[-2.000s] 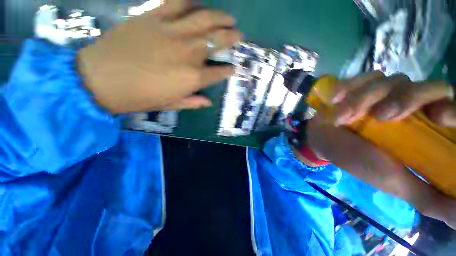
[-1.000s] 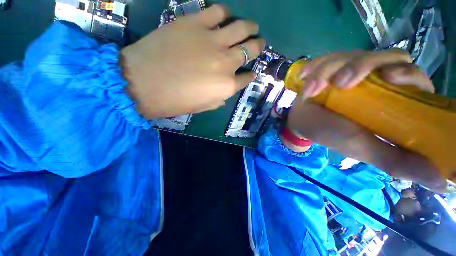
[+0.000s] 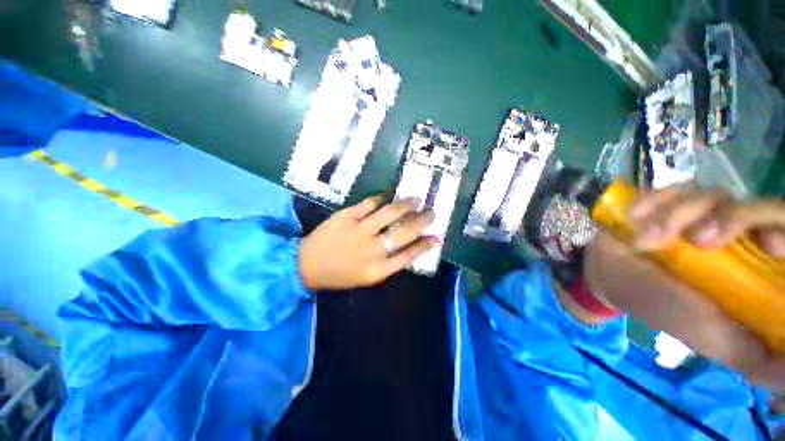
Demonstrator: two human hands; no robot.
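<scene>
Three silver-white phone frames lie slanted on the green bench: a left one point(image 3: 331, 138), a middle one point(image 3: 442, 162) and a right one point(image 3: 508, 185), each with a board at its far end. My left hand point(image 3: 366, 245) is on the near part of the middle frame, fingers across it, gripping it. My right hand point(image 3: 697, 228) is closed around the yellow-orange electric screwdriver point(image 3: 667, 241). Its blurred black nose point(image 3: 577, 185) is over the round screw dish point(image 3: 561, 226), right of the frames. The bit cannot be made out.
A loose board assembly point(image 3: 258, 50) lies beyond the left frame, with other parts at the far edge. Clear plastic trays point(image 3: 757, 112) with silver parts are at the right. A pale rail point(image 3: 598, 39) crosses the far right. A black cord point(image 3: 633, 383) crosses my right sleeve.
The view has shifted and now shows more bench. The screwdriver's nose has moved from a phone frame to the screw dish. My left hand has moved nearer to me, onto the middle frame's near end.
</scene>
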